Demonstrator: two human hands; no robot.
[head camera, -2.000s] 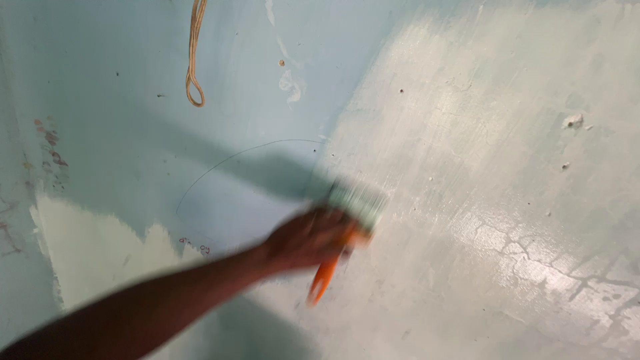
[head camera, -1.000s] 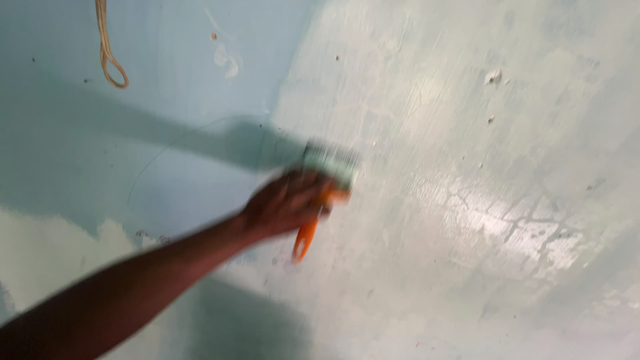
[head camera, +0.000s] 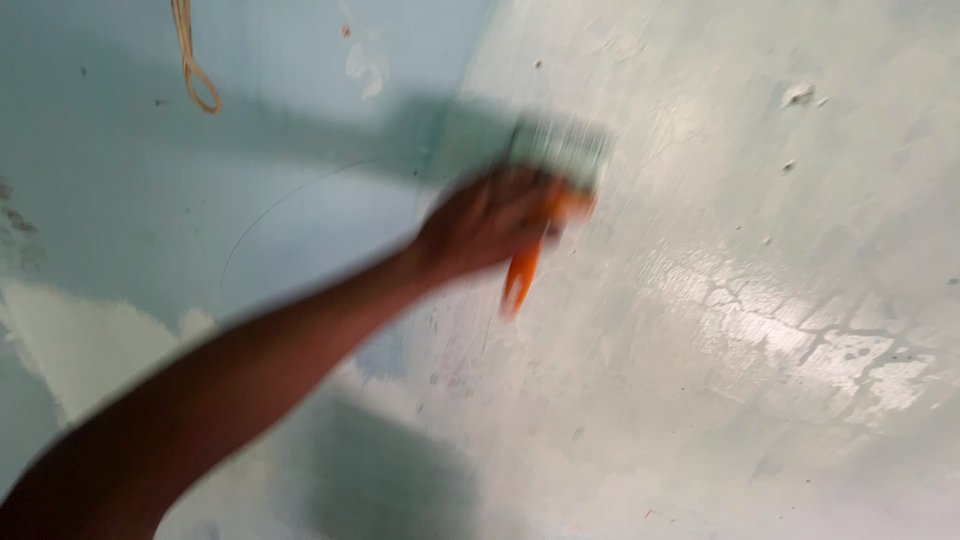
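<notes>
My left hand (head camera: 499, 217) reaches in from the lower left and grips a wide flat paintbrush (head camera: 517, 277) with an orange plastic handle. The handle hangs below the fingers, while the whitish-green bristles point up against the painted wall (head camera: 720, 195). Both hand and brush are motion-blurred. Around the bristles the wall has a thin whitish coat with visible streaks; to the left, its surface is light blue. My right hand is out of view.
A looped tan cord (head camera: 201, 86) hangs at the upper left. Cracked, glossy paint (head camera: 840, 345) shows at the right, below small holes (head camera: 799, 94) in the wall. A curved thin line lies left of the hand. Shadows of the arm and body fall on the wall.
My left hand and the paintbrush have moved right and upward along the wall, away from the cord loop. The grip on the brush stays the same. The view has shifted somewhat.
</notes>
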